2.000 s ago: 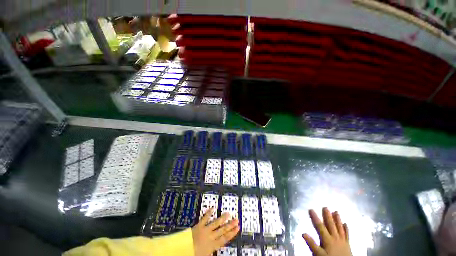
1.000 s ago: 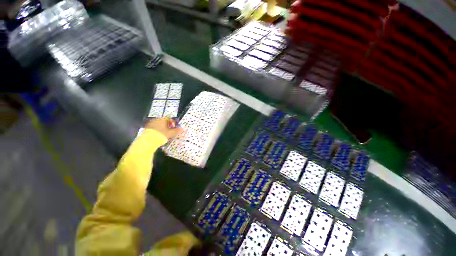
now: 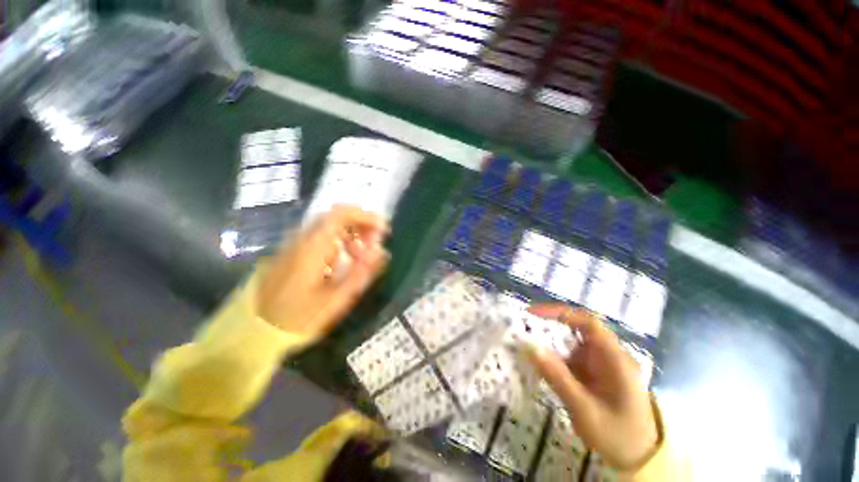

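Observation:
My right hand (image 3: 603, 386) pinches the edge of a sheet of white die-cut pieces (image 3: 414, 362), tilted over the lower left of the blister tray. Clear film shows glossy near the fingers. My left hand (image 3: 325, 268), blurred, has bent fingers at the near end of the thick white sticker stack (image 3: 363, 174); I cannot tell if it holds anything. In the tray, blue circuit boards (image 3: 542, 198) fill the far row. The row below has two blue boards at left and white-covered boards (image 3: 573, 273) to the right. The sheet and right hand hide much of the nearer rows.
A small loose sticker sheet (image 3: 268, 168) lies left of the stack. Clear empty trays (image 3: 113, 80) are at the upper left. Stacked filled trays (image 3: 471, 80) stand beyond the pale edge strip (image 3: 377, 118). Bright glare (image 3: 730, 377) lies at right. Grey floor is at lower left.
The view first swung left, then drew slightly nearer. My right hand has come in with a sticker sheet over the tray. My left hand has shifted right and nearer, off the small sheet's edge.

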